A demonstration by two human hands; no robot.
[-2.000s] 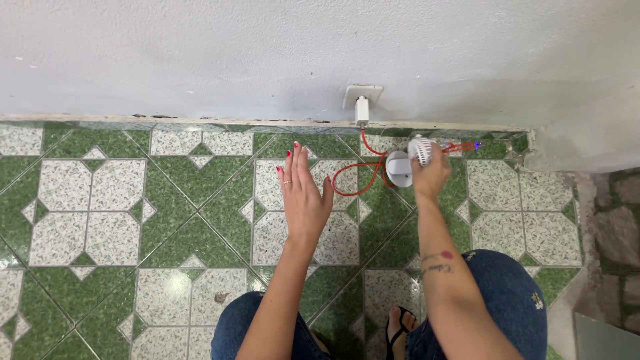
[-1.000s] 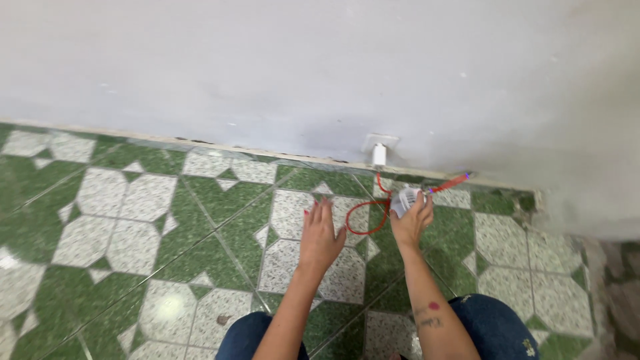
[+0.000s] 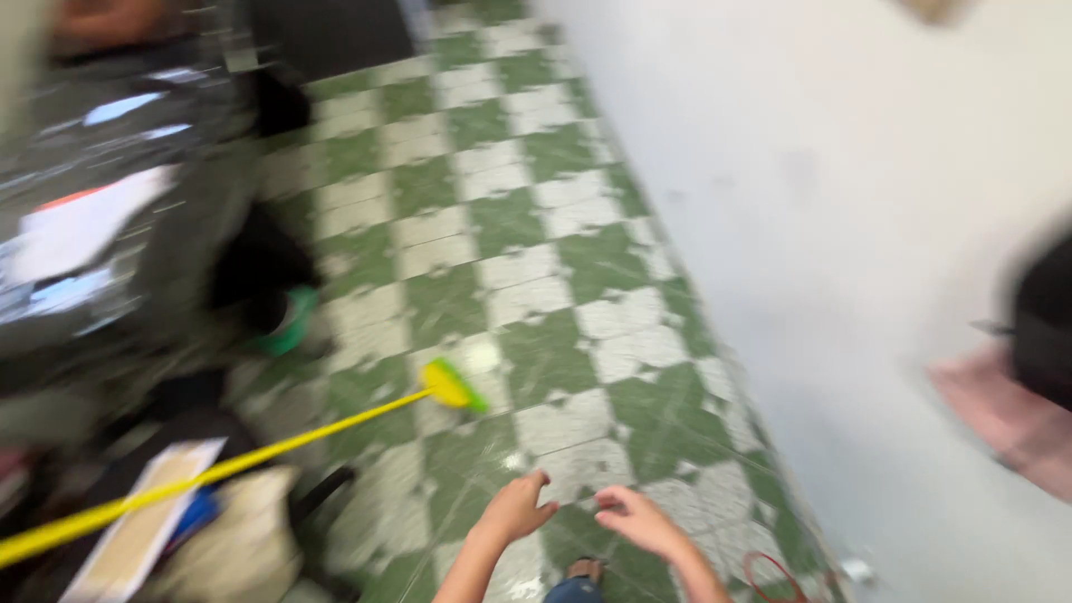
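Observation:
Both hands hang in the air above the tiled floor, palms partly facing each other with a gap between them. My left hand (image 3: 515, 507) is empty, its fingers loosely bent and apart. Nothing is in my right hand (image 3: 638, 517) either, and its fingers curve toward the left hand. At the lower right, a loop of red wire (image 3: 770, 571) lies on the floor by the wall, right of my right hand. A small white object (image 3: 858, 571), blurred, is at the wall beside it. The lamp-like white piece cannot be made out.
A yellow-handled broom (image 3: 448, 385) slants across the lower left. Further left is a table under a shiny dark cover (image 3: 193, 218) with papers (image 3: 92, 222). A beige cloth-like item (image 3: 239, 536) lies lower left. Black and pink items (image 3: 1005, 410) are at the right wall.
The view has swung widely up and along the floor. My right hand has let go of the white finned object it held by the wall, and both hands are now away from the wire.

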